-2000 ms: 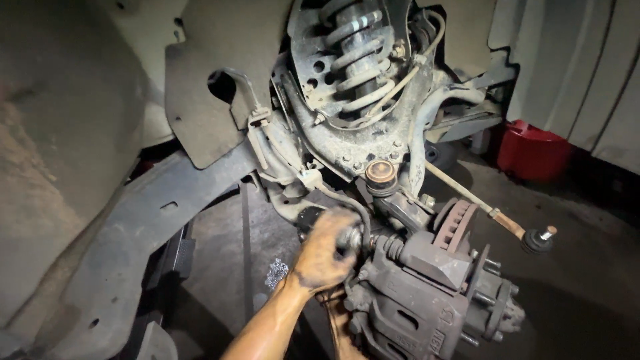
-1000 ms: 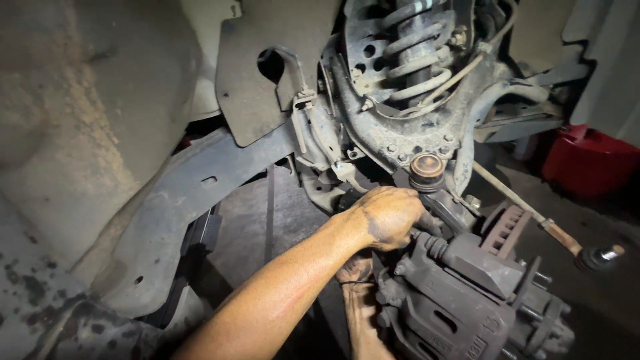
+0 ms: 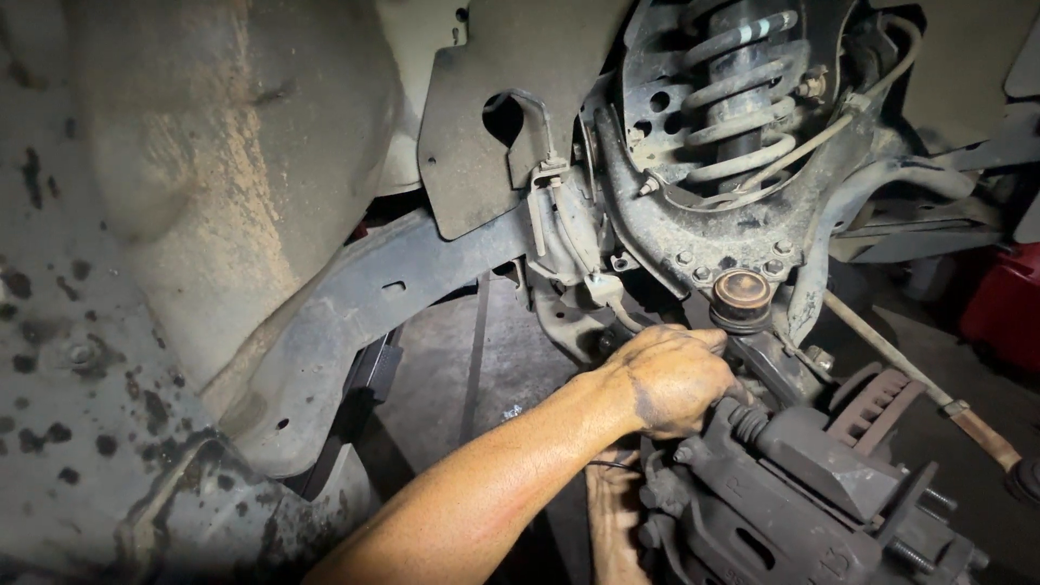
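Observation:
My left hand (image 3: 678, 378) reaches in from the lower left, its back toward the camera and fingers curled behind the top of a brake caliper (image 3: 780, 496). Whether the fingers hold anything is hidden. My right forearm (image 3: 615, 520) rises from the bottom edge beside the caliper; the right hand is hidden behind the left wrist and the caliper. Just above the left hand are a ball joint (image 3: 743, 296) on the control arm (image 3: 731, 236) and a brake hose (image 3: 624, 315) in its bracket. A vented brake disc (image 3: 877, 406) shows behind the caliper.
A coil spring (image 3: 739, 97) stands above the control arm. A frame rail (image 3: 382, 284) crosses at the left, below a splash shield (image 3: 479, 122). A tie rod (image 3: 902, 366) slants down at the right, near a red container (image 3: 1003, 305).
My left hand has moved up toward the ball joint and the caliper's top since the oldest frame, its forearm now reaching farther into view. The view has swung left.

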